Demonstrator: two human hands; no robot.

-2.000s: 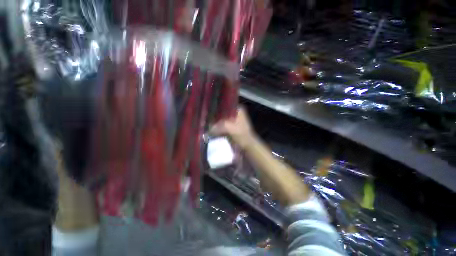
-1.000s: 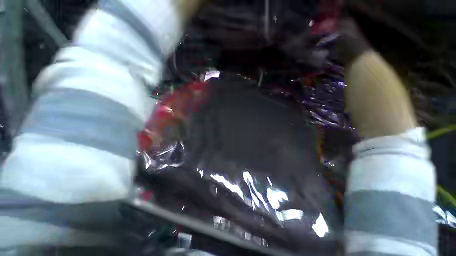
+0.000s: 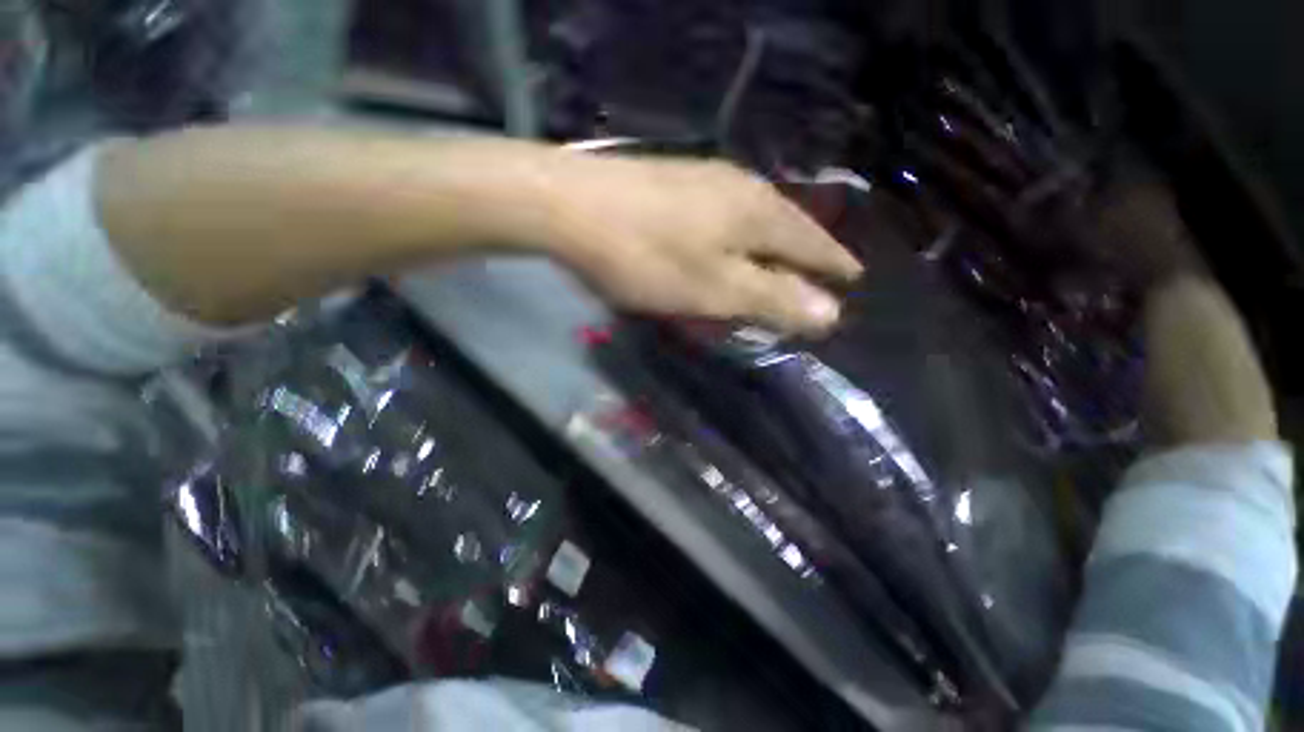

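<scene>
A dark garment pack (image 3: 915,358) in glossy clear wrap lies on a shelf right of centre, with white glare along its folds. My left hand (image 3: 701,243) reaches across from the left and rests at the pack's upper left edge, fingers pointing right; whether it grips the wrap is unclear. My right forearm reaches up at the right side, and my right hand (image 3: 1137,222) is dark and blurred among shiny wrap at the back of the shelf. What it holds cannot be told.
A pale shelf edge (image 3: 658,529) runs diagonally from upper left to lower right. Below it, more plastic-wrapped packs (image 3: 358,458) show glare and small white labels (image 3: 629,661). A pale grey upright (image 3: 292,65) stands at the upper left. Dark shiny packs lie at the top.
The hanging red-striped pieces from two seconds ago are out of view. Since one second ago, my left hand has come into view over the pack's edge, and the view has turned; the shelf edge now slants more steeply.
</scene>
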